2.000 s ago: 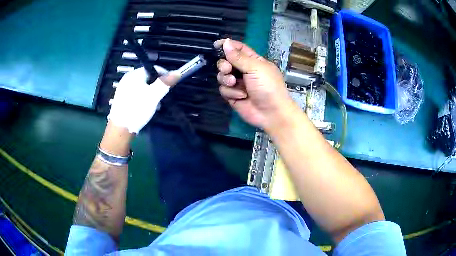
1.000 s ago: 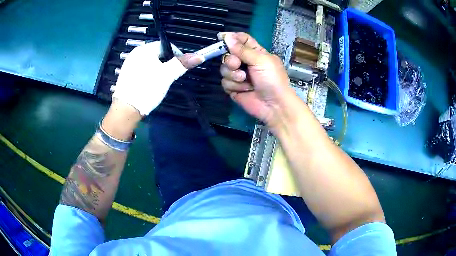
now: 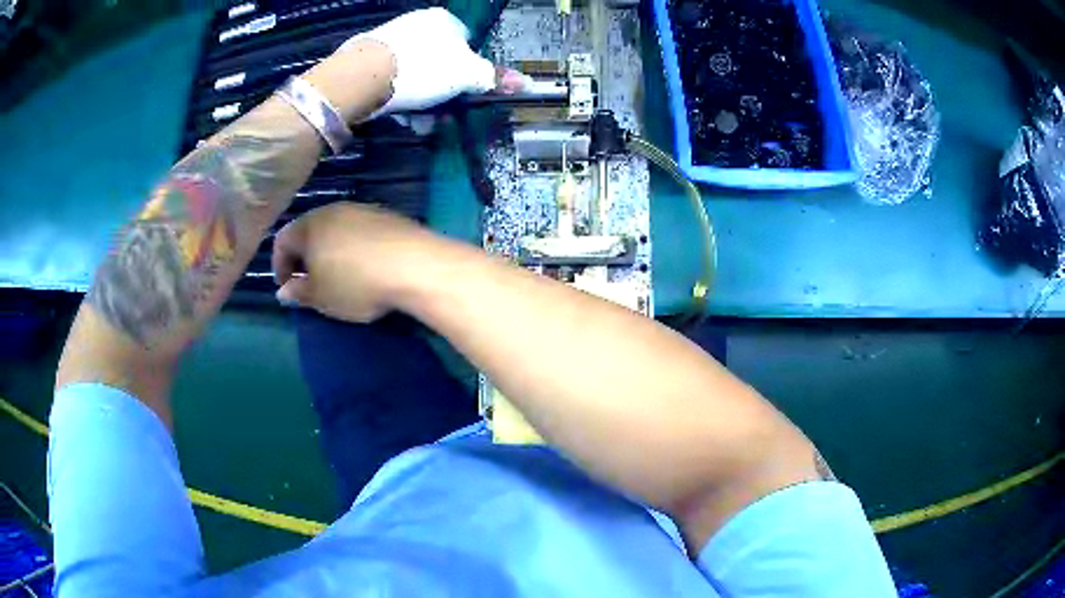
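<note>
My left hand (image 3: 434,61), in a white glove, holds a slim tubular unit (image 3: 540,89) by its silver end, which lies in the clamp block of the pneumatic fixture (image 3: 508,216). The unit's black body is mostly hidden by the glove. My bare right hand (image 3: 339,263) is over the near part of the black slotted tray (image 3: 397,175), its fingers curled down at the tray's near left edge. Whether it grips anything there cannot be seen. More units with silver ends (image 3: 230,82) lie in the tray's grooves, partly under my left forearm.
A blue bin (image 3: 765,178) of small black parts stands right of the fixture. A clear yellowish hose (image 3: 710,234) curves between them. A clear crumpled bag (image 3: 893,123) lies beside the bin, and a bag with dark contents (image 3: 1028,193) is at far right.
My left hand has moved right and away, bringing the unit's silver end from the open air into the fixture. My right hand has left that end and moved left and nearer, over the tray.
</note>
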